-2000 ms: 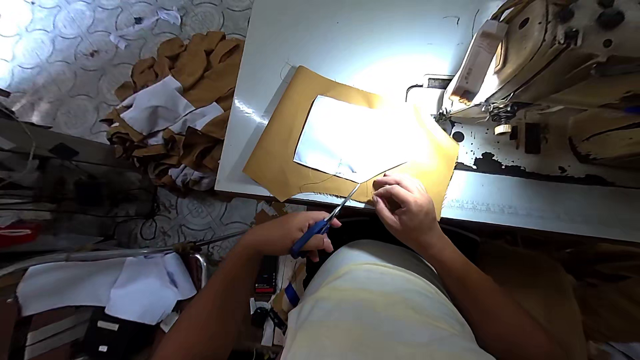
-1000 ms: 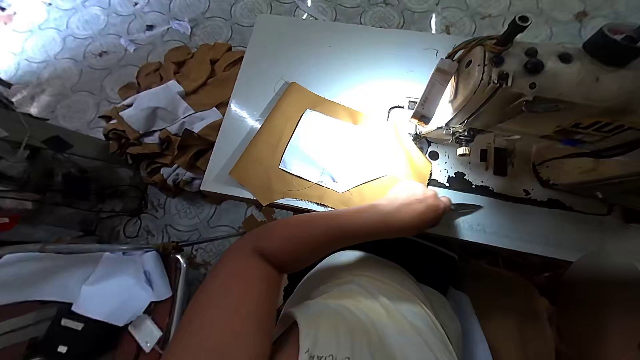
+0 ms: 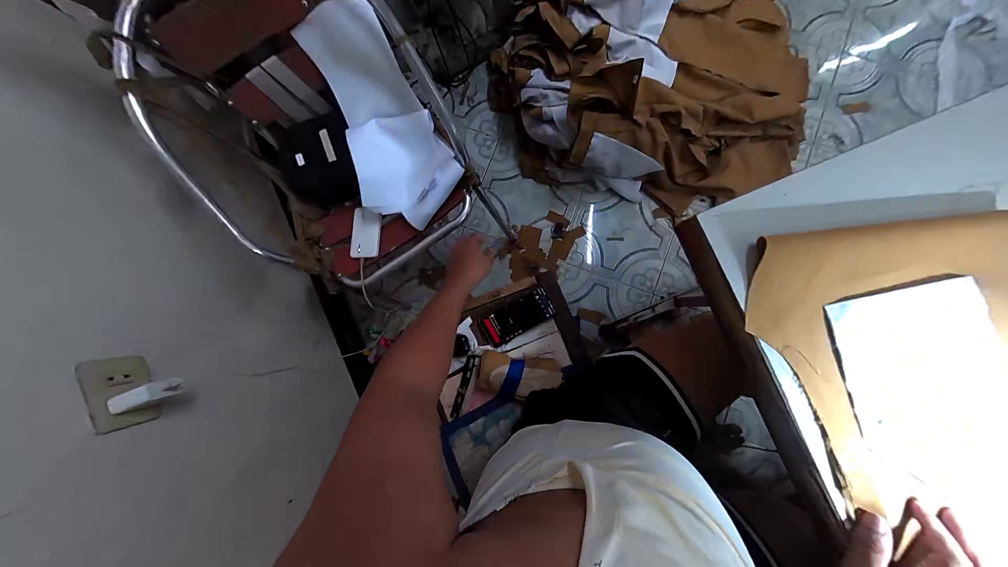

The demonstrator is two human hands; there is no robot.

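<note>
My left hand point(image 3: 471, 261) is stretched out over the floor beside small brown scraps point(image 3: 534, 250), near the chair's front edge. Its fingers are blurred, and whether anything is in them cannot be told. At the lower right, my right hand point(image 3: 906, 539) has thumb and fingers at the edge of a brown panel point(image 3: 850, 264) on the white sewing table point(image 3: 835, 161). A white piece point(image 3: 906, 339) lies on this panel, partly washed out by bright light. The scissors are not visible.
A metal-framed chair point(image 3: 228, 216) holds white sheets point(image 3: 394, 157), a black item point(image 3: 319, 161) and a white device point(image 3: 365, 233). Brown and white pieces point(image 3: 693, 118) are heaped on the floor. A lit phone point(image 3: 516, 315) lies by my lap; a plug point(image 3: 146, 395) sits in the wall outlet.
The view has swung far left, away from the sewing machine. My left hand, over the table's front edge a second ago with the scissors beside it, is now out over the floor by the chair.
</note>
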